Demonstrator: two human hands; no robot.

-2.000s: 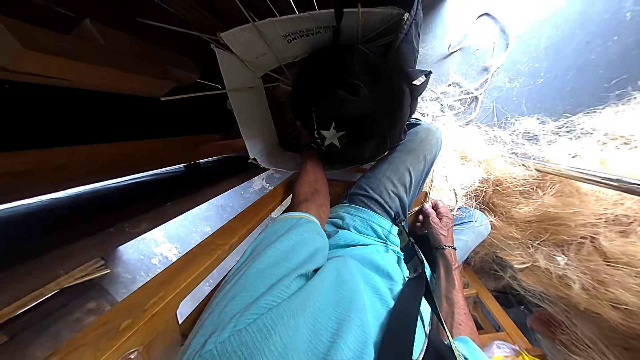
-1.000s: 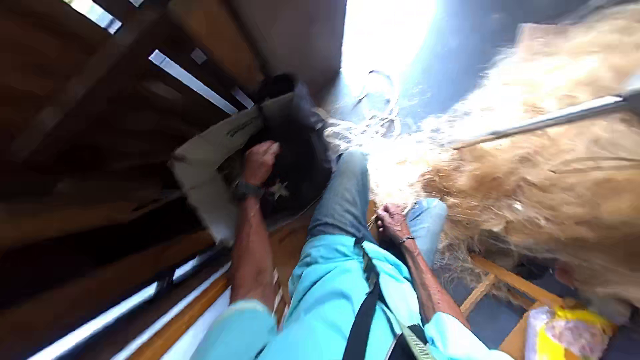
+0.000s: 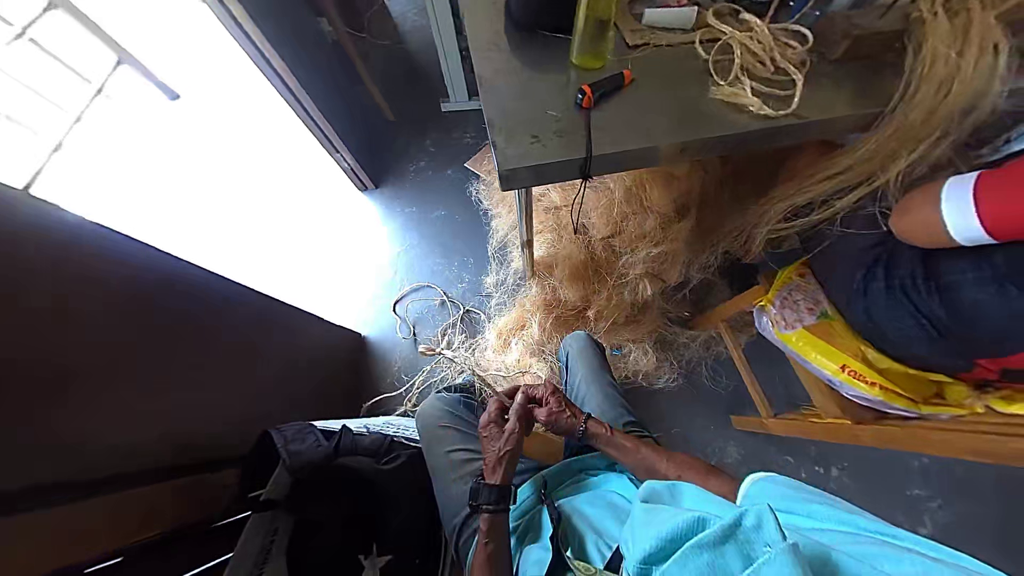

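Note:
My left hand, with a black watch on its wrist, is raised between my knees. It meets my right hand, which wears a dark bead bracelet. The fingers of both are pinched together on thin pale fibre strands, partly hidden by the fingers. A loose natural-fibre rope lies on the floor just past my left knee, its strands trailing toward my hands. Beyond my knees a large heap of tan raw fibre spreads on the floor and under the table.
A table ahead bears a bottle, an orange-and-black tool and a coiled rope. To the right, a person in a red sleeve sits by a yellow bag on a wooden seat. A black bag stands at lower left.
The view has swung right, bringing the table and the other person into sight. My left hand has left the black bag and come to my right hand between my knees.

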